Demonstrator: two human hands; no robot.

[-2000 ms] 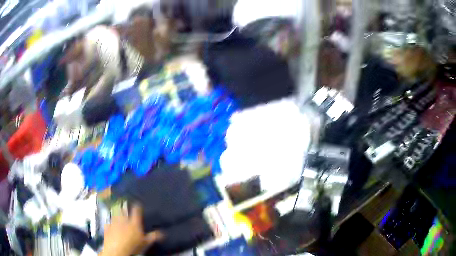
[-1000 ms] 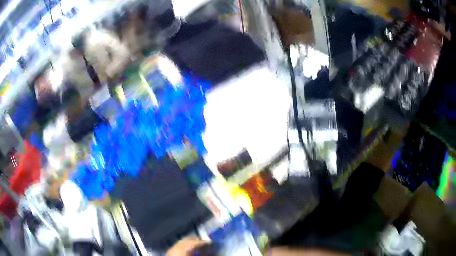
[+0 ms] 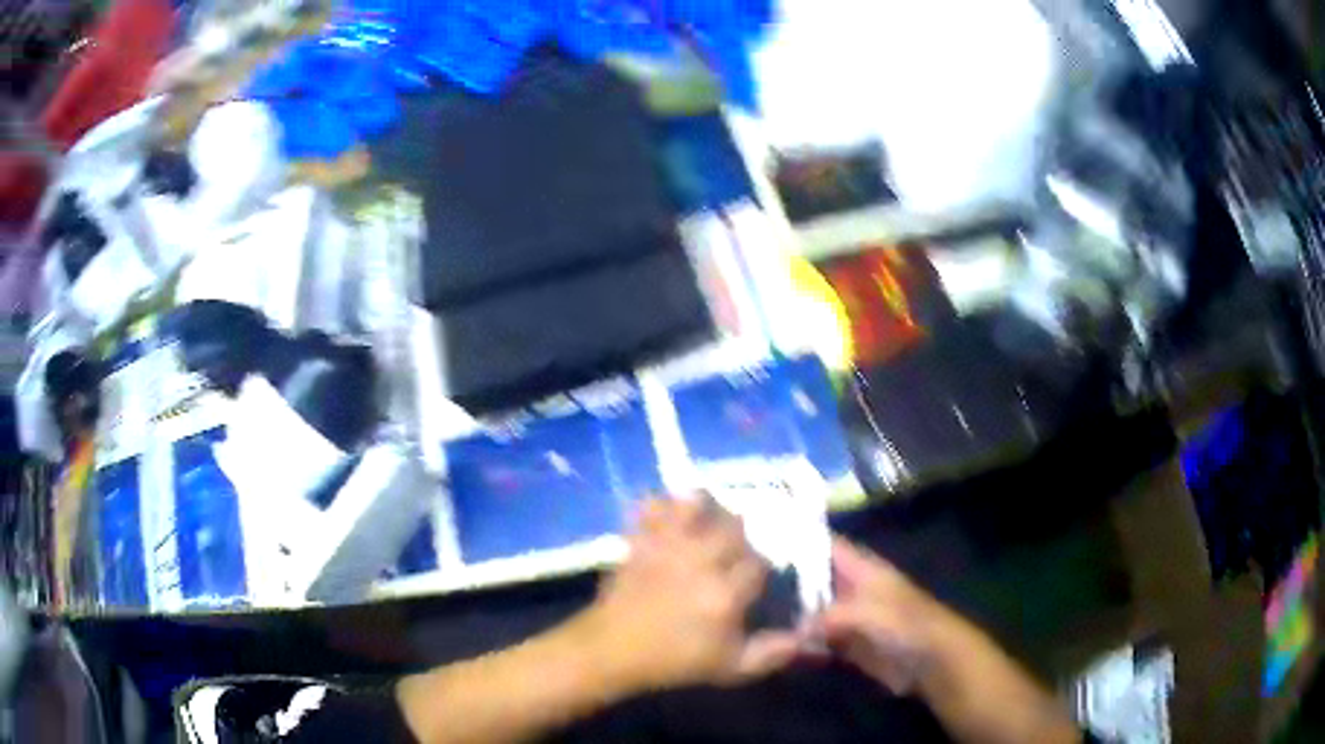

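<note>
A white housing [image 3: 786, 526] with a dark inside is held between my two hands at the bench's front edge, blurred. My left hand [image 3: 690, 589] grips its left side. My right hand [image 3: 889, 618] holds its right lower side, fingers bent around it. Both hands are bare. The fingertips and the detail inside the housing are too blurred to tell. Black foam pads [image 3: 560, 218] lie mid-bench beyond my hands.
Blue battery packs [image 3: 400, 66] are heaped at the back, with a white pile of covers [image 3: 930, 95] to their right. White camera units [image 3: 313, 494] are piled at left. Blue-and-white printed sheets [image 3: 552, 480] cover the front. A yellow and orange-red item [image 3: 879, 302] lies right.
The view has tilted down toward the bench's front edge. Both hands now show, gripping the white housing; earlier one hand was near the black foam and no housing was seen held.
</note>
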